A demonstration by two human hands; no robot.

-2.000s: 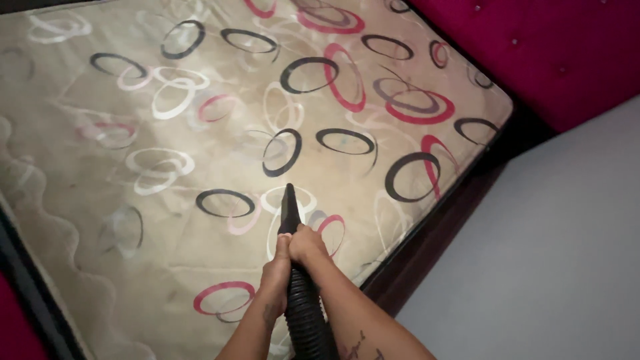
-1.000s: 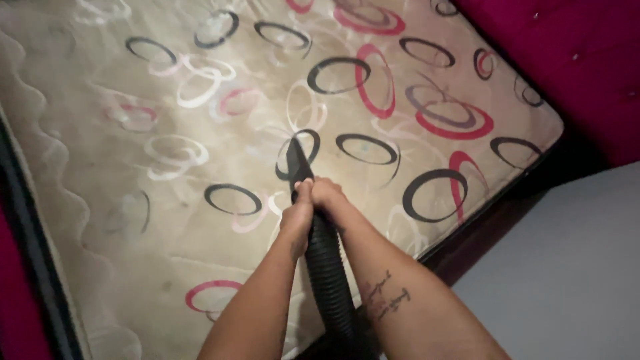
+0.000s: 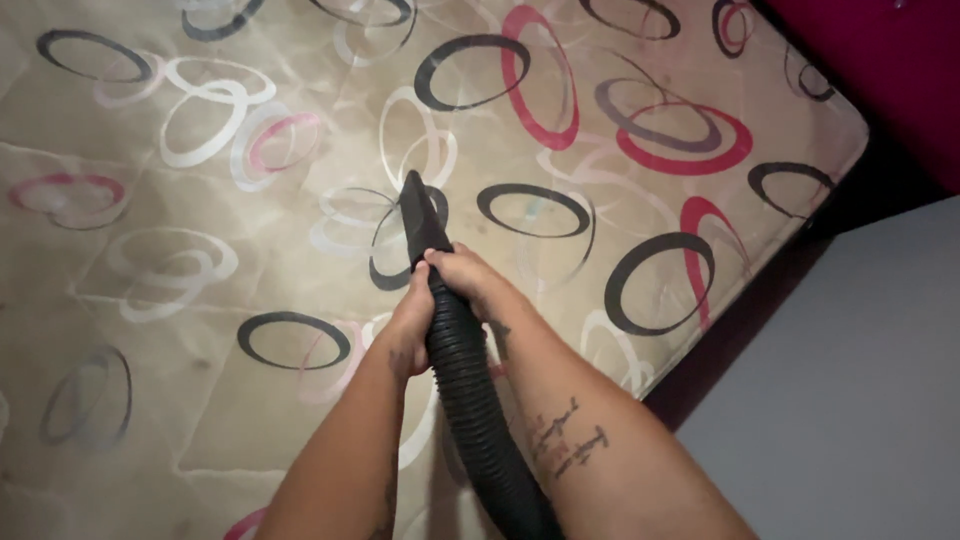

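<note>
A black vacuum crevice nozzle (image 3: 421, 214) points away from me over a beige mattress (image 3: 247, 412) printed with black, red and white rings. Its tip appears to be at the mattress surface; whether it touches, I cannot tell. Behind the nozzle runs a black corrugated hose (image 3: 472, 405), which leaves the view at the bottom. My left hand (image 3: 411, 319) grips the joint of nozzle and hose from the left. From the right, my right hand (image 3: 469, 277) wraps the same joint, its thumb across the top. The undersides of both grips are hidden.
A magenta tufted headboard (image 3: 877, 60) stands at the upper right, with a dark gap between it and the mattress corner. Along the right, below the mattress edge, lies a plain grey surface (image 3: 840, 360). Faint seams and small dark spots mark the mattress.
Both hands and the nozzle have moved forward over the mattress, the tip now beyond the black ring it lay over one second ago. The view has shifted closer. Both hands keep their hold.
</note>
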